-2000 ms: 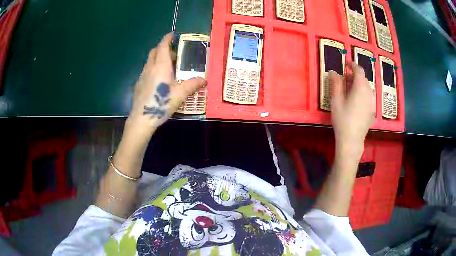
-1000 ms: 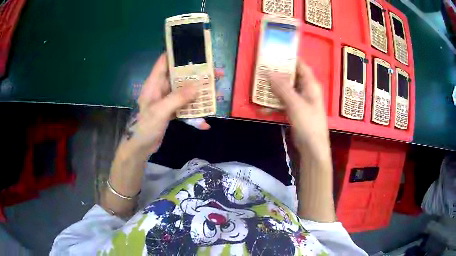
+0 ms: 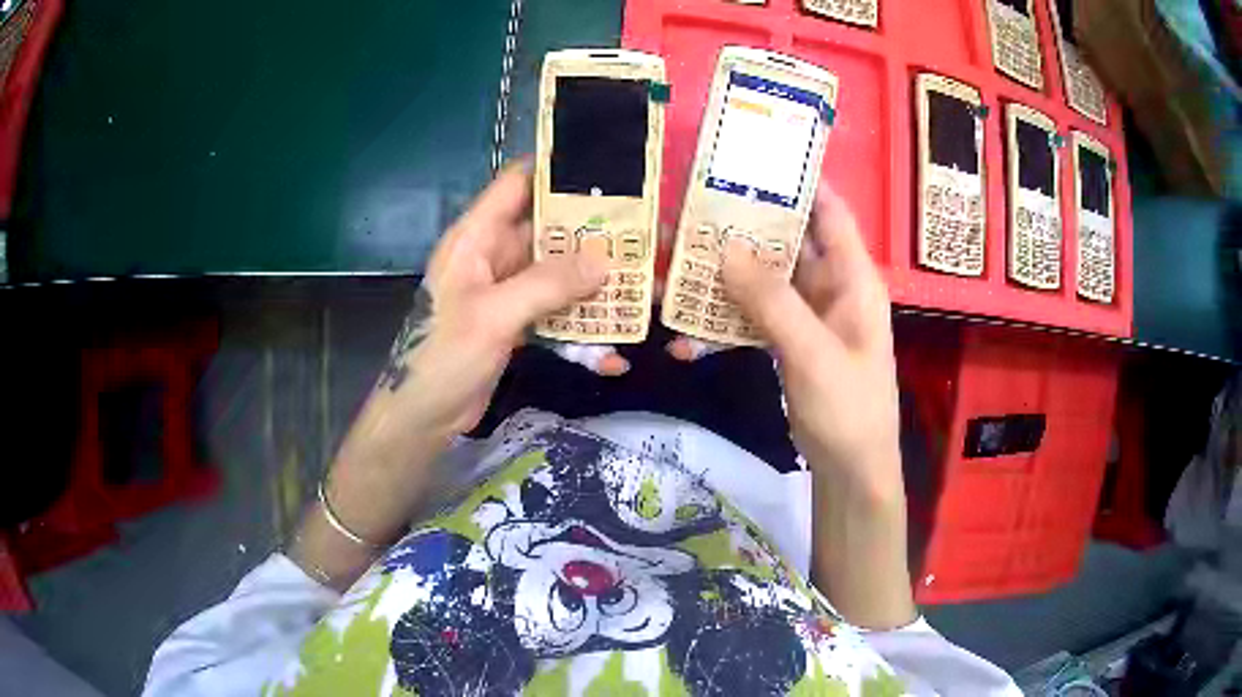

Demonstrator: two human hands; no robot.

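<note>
My left hand [image 3: 477, 293] holds a gold keypad phone [image 3: 599, 136] upright, its display black, my thumb on the navigation key area. My right hand [image 3: 817, 306] holds a second gold phone [image 3: 767, 136], tilted slightly right, its display lit white with dark blue bars at top and bottom. My right thumb lies on its navigation key area. The phones are side by side, close together at their lower ends. Pale coverings show on fingertips beneath both phones. Most of my other fingers are hidden behind the phones.
A red phone tray [image 3: 872, 150] lies behind and to the right, with several gold phones in its pockets, screens dark. The green bench top [image 3: 259, 136] extends left. Below the bench at right, a black device [image 3: 1005, 434] lies on a red surface [image 3: 974, 524].
Both phones are now held closer together in front of me. The left one has moved right. The right phone's display now shows white with blue bars. The tray view has shifted slightly up.
</note>
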